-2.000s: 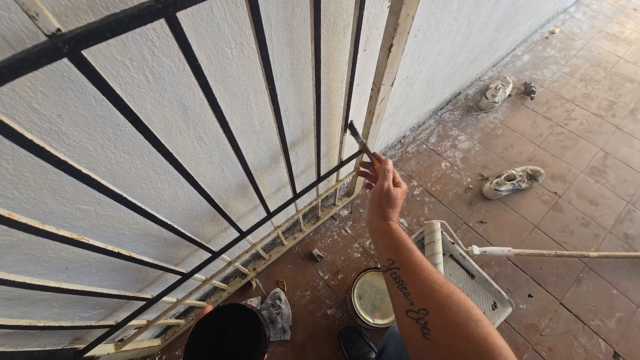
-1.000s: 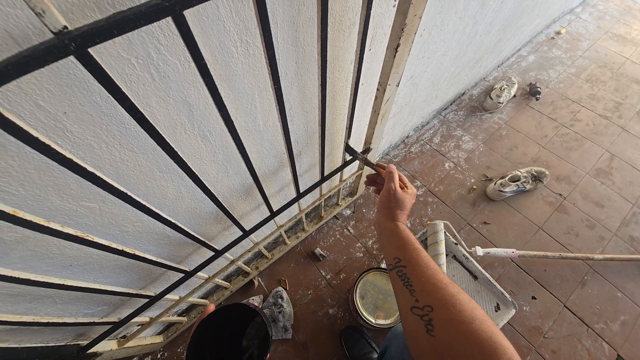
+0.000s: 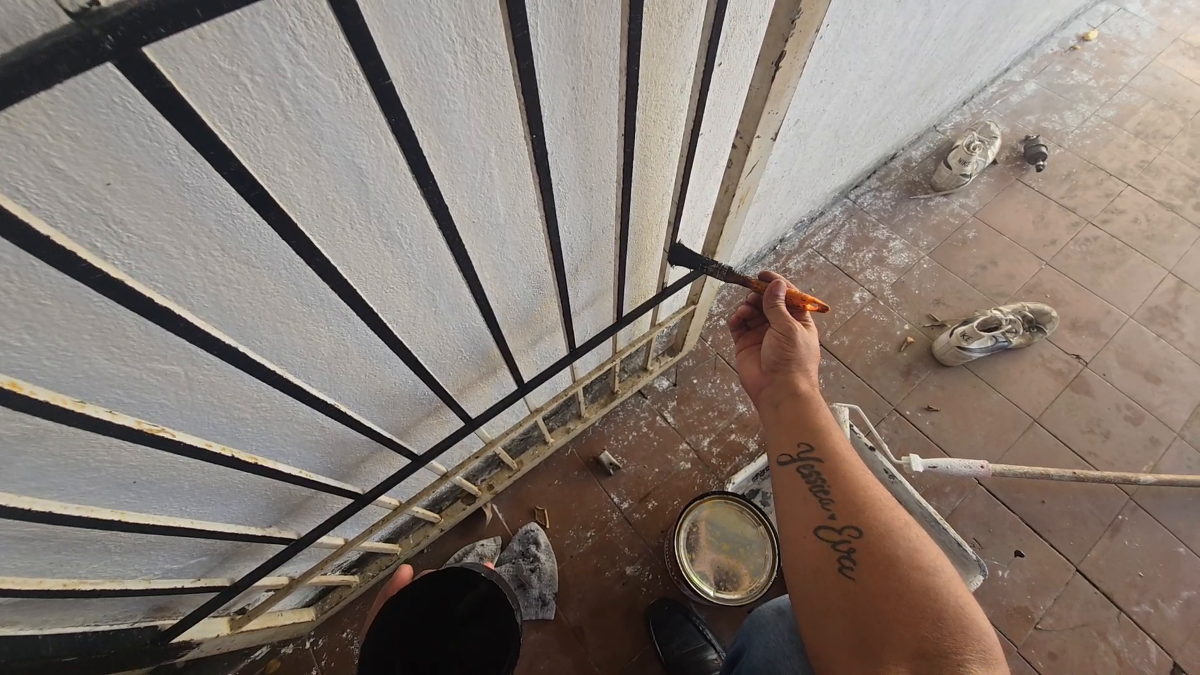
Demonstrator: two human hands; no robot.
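Observation:
My right hand (image 3: 776,336) pinches the orange handle of a paintbrush (image 3: 717,269), its dark bristles touching or very near a black upright bar just above the lower crossbar. The metal gate (image 3: 534,384) has black paint on its long bars and crossbar, while its bottom rail, short lower bars and right frame post are cream. At the bottom, my left hand (image 3: 392,591) shows only as fingers at the side of a round container (image 3: 439,623) with a black inside, which it holds; the rest of that hand is hidden.
A round metal can (image 3: 727,548) stands beside my shoe (image 3: 682,637). Behind my right forearm lies a paint tray (image 3: 937,525) with a long-handled roller (image 3: 1059,473). Two worn sneakers (image 3: 996,333) and a small dark object (image 3: 1035,152) lie on the tiles. A stained cloth (image 3: 530,572) is by the container.
The brush first moved down the upright bar to the crossbar; its bristles now sit slightly higher on the bar. My left hand still holds the container.

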